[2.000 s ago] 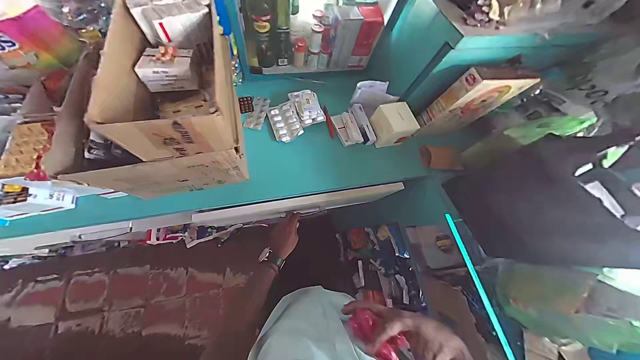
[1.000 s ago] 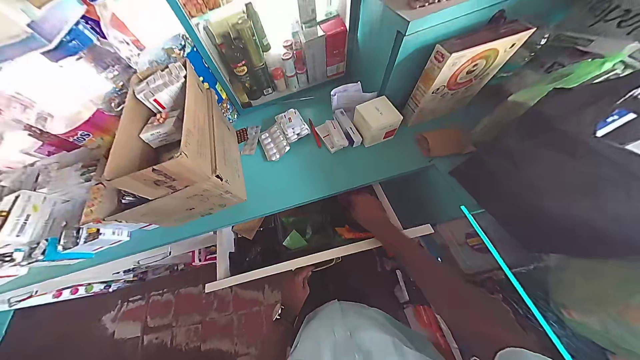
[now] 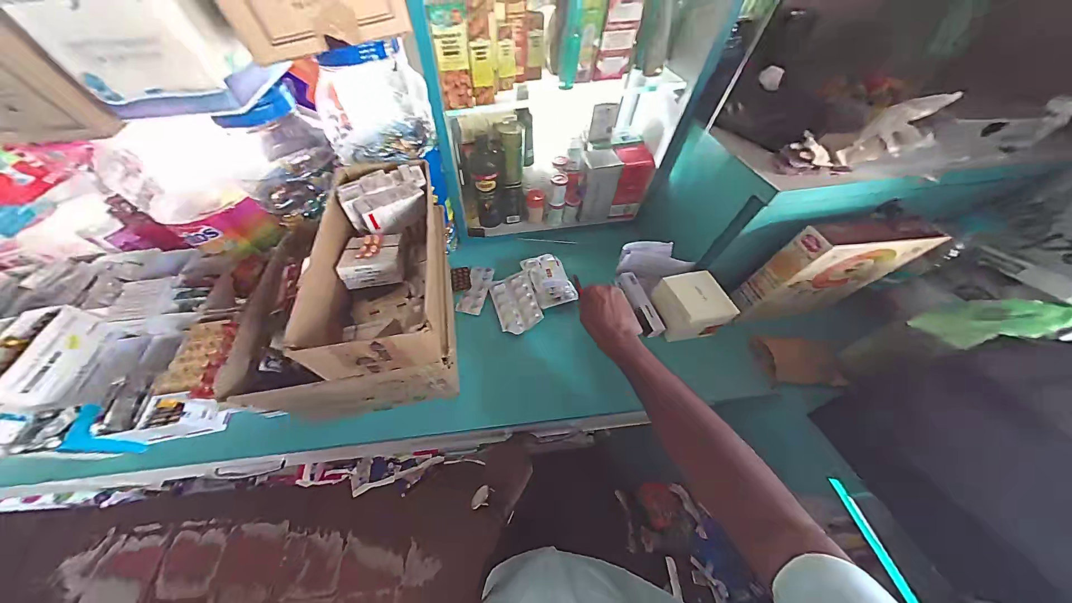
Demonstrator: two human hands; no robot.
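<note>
My right hand (image 3: 608, 316) reaches over the teal counter (image 3: 519, 377), its fingers curled beside a small white-and-dark medicine box (image 3: 641, 305); whether it grips anything is hidden. To its left lie silver blister packs of tablets (image 3: 517, 302) and another pack (image 3: 549, 280). A cream cardboard box (image 3: 695, 303) sits to its right, with folded white paper (image 3: 655, 260) behind. Below the counter's front edge, my left hand (image 3: 509, 466) is dark and blurred, near the closed drawer front; its fingers cannot be made out.
An open cardboard carton (image 3: 368, 356) holding medicine boxes stands left of the blister packs. Behind is a lit shelf (image 3: 553, 226) with bottles. A larger printed carton (image 3: 837, 264) leans at right. Strips and packets (image 3: 109, 293) fill the far left. A brick-patterned surface lies below.
One second ago the drawer was open with my right hand inside; now it is shut and that hand is on the counter. The view has shifted.
</note>
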